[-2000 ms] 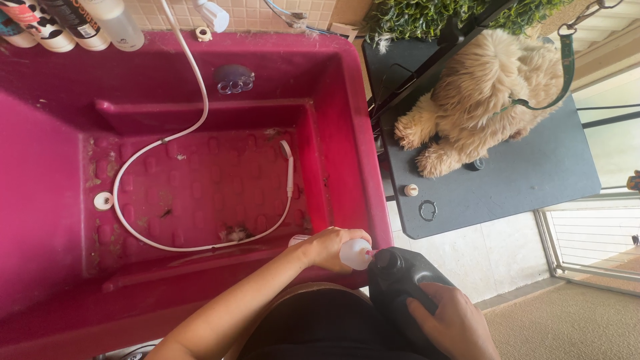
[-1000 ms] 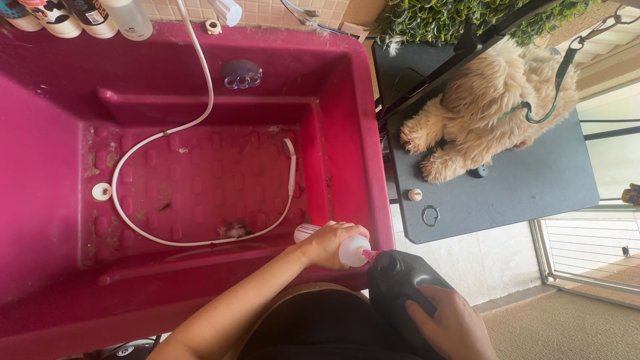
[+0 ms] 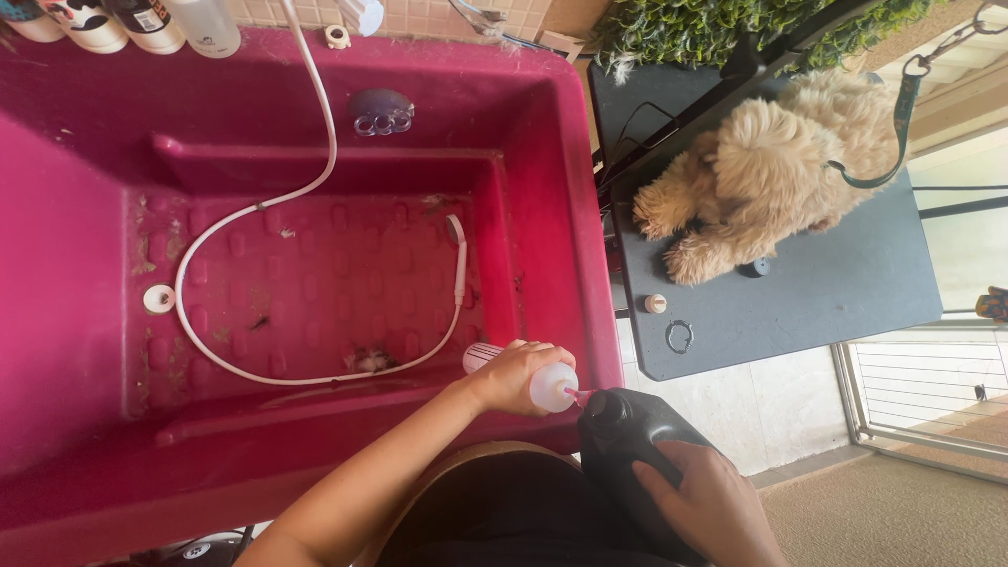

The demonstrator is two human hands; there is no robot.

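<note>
My left hand grips a translucent plastic bottle over the near right rim of the magenta tub. My right hand holds a black plastic jug tilted toward it. Pink liquid runs from the jug's neck to the bottle's mouth. On the dark grooming table lies a curly cream-coloured dog with a green lead. A white bottle cap, a clear ring and a dark round cap are near its paws.
A white shower head and its hose lie in the tub, with wet hair on the floor. Several bottles stand on the back left rim. A black metal arm crosses the table. Artificial greenery is behind.
</note>
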